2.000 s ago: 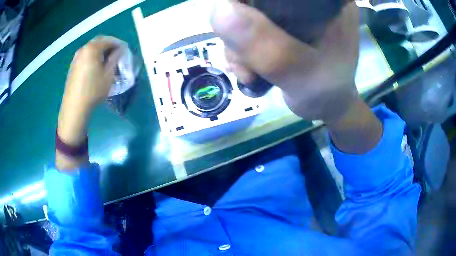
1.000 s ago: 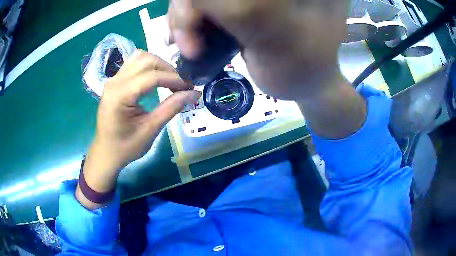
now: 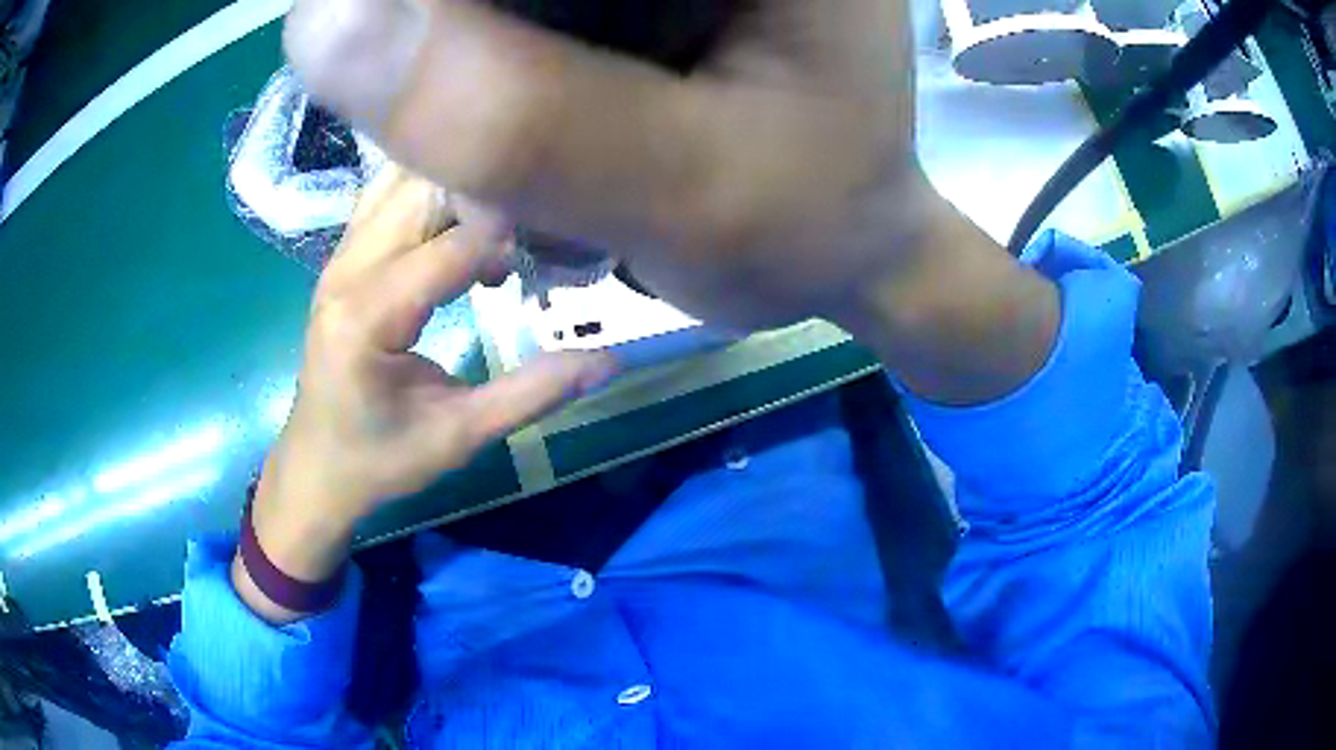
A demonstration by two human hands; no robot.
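My right hand (image 3: 689, 161) is large and blurred at the top centre. It grips a black electric screwdriver (image 3: 630, 22), cut off by the top edge. The white device body (image 3: 623, 311) lies under this hand. Only its lower left part shows, and the lens is mostly hidden. My left hand (image 3: 403, 366) is at the device's left side, thumb and fingers spread apart around its corner. I cannot tell whether its fingers touch the device or hold a screw.
An open clear screw bag (image 3: 293, 176) with dark contents lies on the green bench (image 3: 132, 337), left of the device. A black cable (image 3: 1092, 147) curves at the right. Units with round bases (image 3: 1033, 52) stand at the upper right.
My right hand has moved left and nearer the camera, and now covers most of the device. My left thumb and fingers have spread from a pinch near the lens.
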